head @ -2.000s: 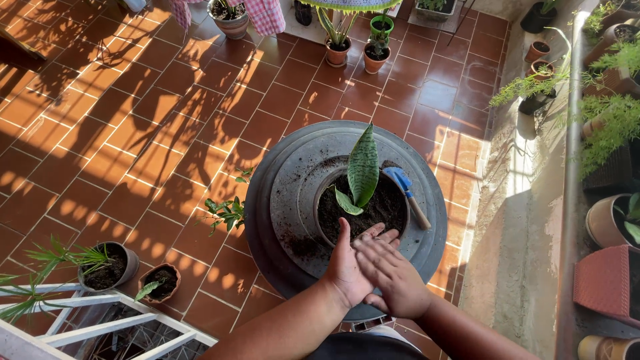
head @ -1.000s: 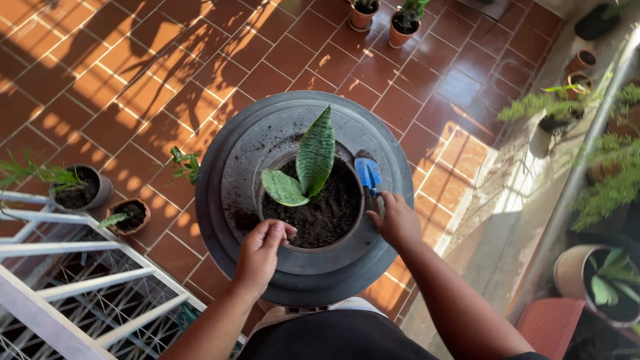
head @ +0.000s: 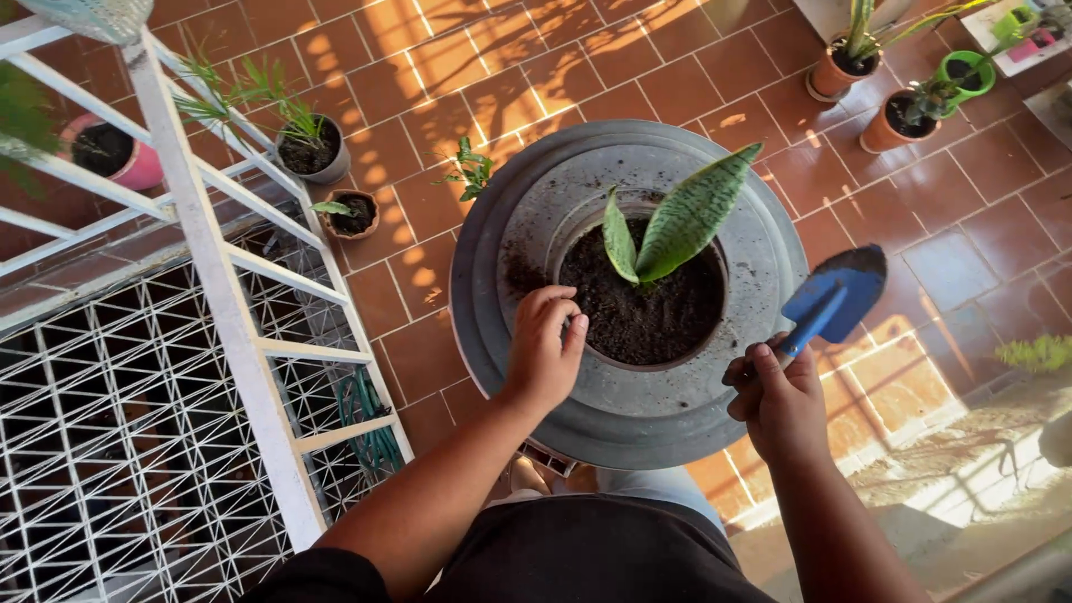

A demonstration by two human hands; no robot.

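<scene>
A snake plant with two leaves [head: 691,218] stands in a round pot of dark soil [head: 645,327], which is set on a round grey stand [head: 519,201]. Soil crumbs lie on the stand, mostly left of the pot. My left hand [head: 548,339] is at the pot's lower left rim, fingers curled, with nothing visible in it. Past the stand's right edge, my right hand [head: 779,389] grips the handle of a small trowel with a blue blade [head: 833,297]. The blade points up and away, with dark soil at its tip.
A white metal railing [head: 209,268] and wire grille [head: 109,419] run along the left. Beside them on the tiled floor are a grey pot [head: 335,159] and a small brown pot [head: 368,219]. Terracotta pots [head: 879,134] stand at upper right; a low wall [head: 963,502] is at lower right.
My hands were together over the pot's near edge, then moved apart. My right hand has taken hold of the trowel and lifted it from the stand. The view has turned.
</scene>
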